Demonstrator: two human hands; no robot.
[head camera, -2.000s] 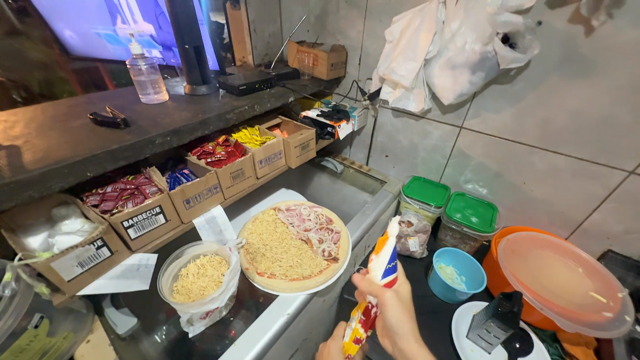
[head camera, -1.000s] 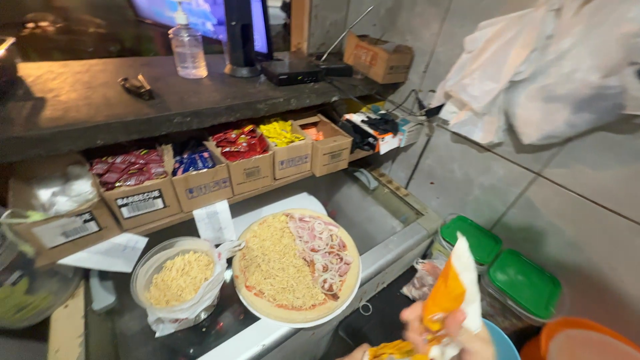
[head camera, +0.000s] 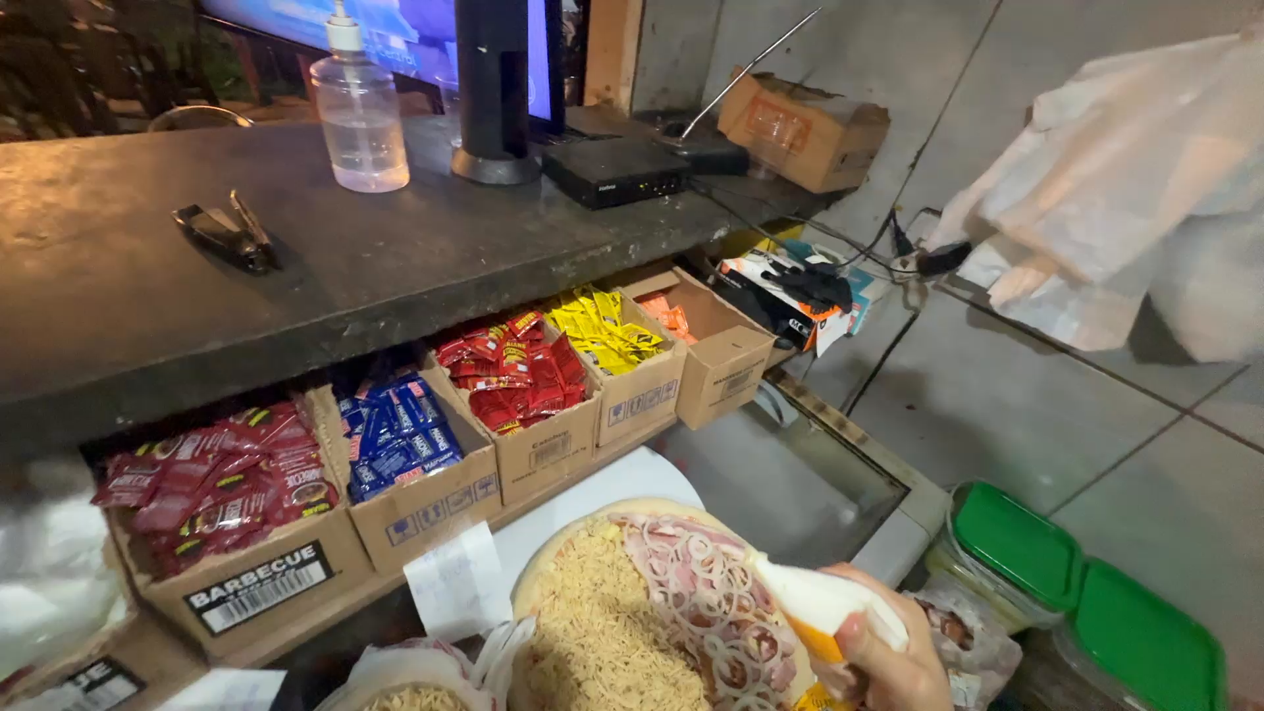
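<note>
My right hand (head camera: 884, 647) grips a soft piping bag (head camera: 839, 602), white with orange and yellow parts. Its narrow end points up and left, over the right edge of a pizza (head camera: 632, 602). Shredded pale topping, seemingly chicken, covers the pizza's left half; ham or bacon slices with onion rings lie on the right half. Whether the tip touches the pizza, I cannot tell. My left hand is out of view. At the bottom edge, left of the pizza, a plastic-lined tub (head camera: 395, 676) of shredded topping is partly cut off.
Cardboard boxes of sauce sachets (head camera: 548, 454) line the shelf under a dark counter (head camera: 395, 267). On the counter stand a pump bottle (head camera: 360, 128), a stapler (head camera: 227, 232) and a black device (head camera: 612, 173). Green-lidded containers (head camera: 1017, 543) sit at right; plastic bags (head camera: 1106, 178) hang above.
The piping bag has moved from right of the pizza to its right edge, its tip now pointing up-left. My left hand has left the view. The view has shifted strongly.
</note>
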